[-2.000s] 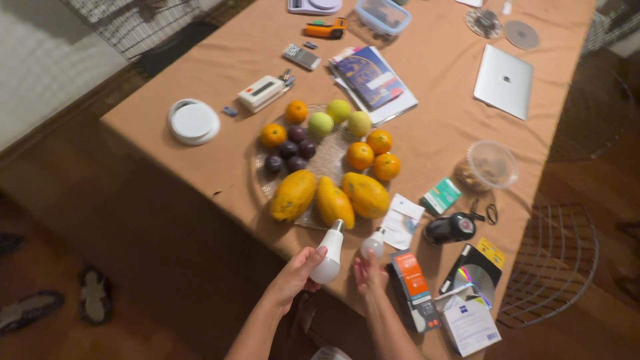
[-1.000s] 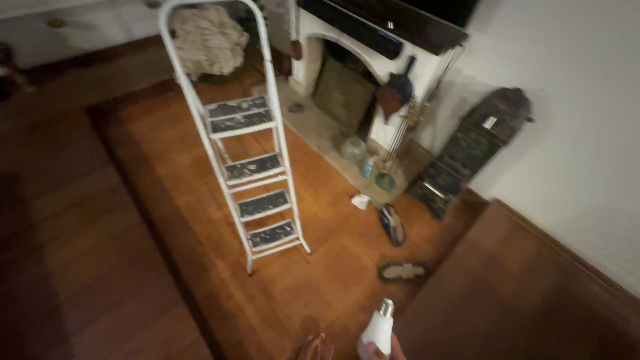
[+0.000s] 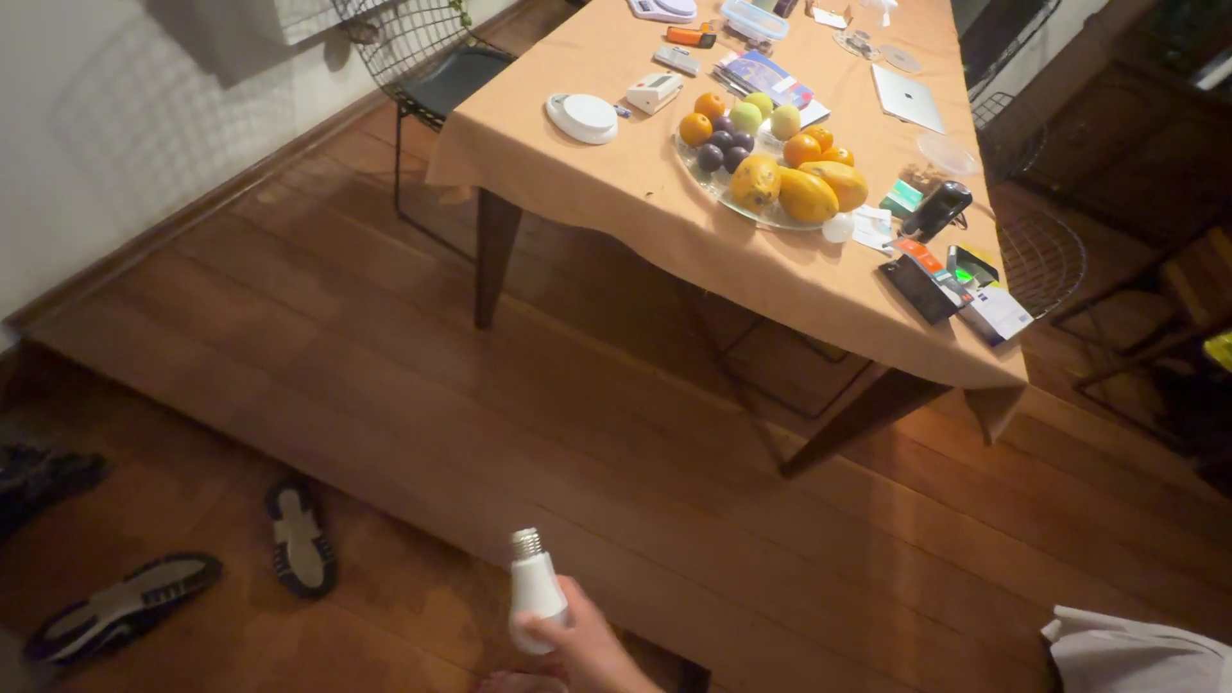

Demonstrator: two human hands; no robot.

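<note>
My right hand [image 3: 582,635] grips a white LED light bulb [image 3: 537,585] at the bottom centre, its metal screw base pointing up. Low at the bottom edge shows a blurred bit of skin, seemingly my left hand [image 3: 525,682]; what its fingers do is cut off. A small round white bulb [image 3: 837,227] rests on the table beside the glass fruit platter [image 3: 707,188]. Papayas [image 3: 807,195], oranges [image 3: 802,149], dark plums [image 3: 710,157] and green-yellow fruits [image 3: 746,116] lie on that platter. Opened boxes [image 3: 926,287] sit near the table's corner.
The cloth-covered table [image 3: 616,183] stands ahead, a wire chair [image 3: 452,82] at its far left. A floor step edge [image 3: 385,515] crosses at lower left, with shoes [image 3: 301,539] beyond it. White fabric [image 3: 1136,650] is at lower right.
The large bulb was in my left hand two seconds ago and is now in my right. The small bulb, then in my right hand, lies on the table. The view swung to a stepladder and back.
</note>
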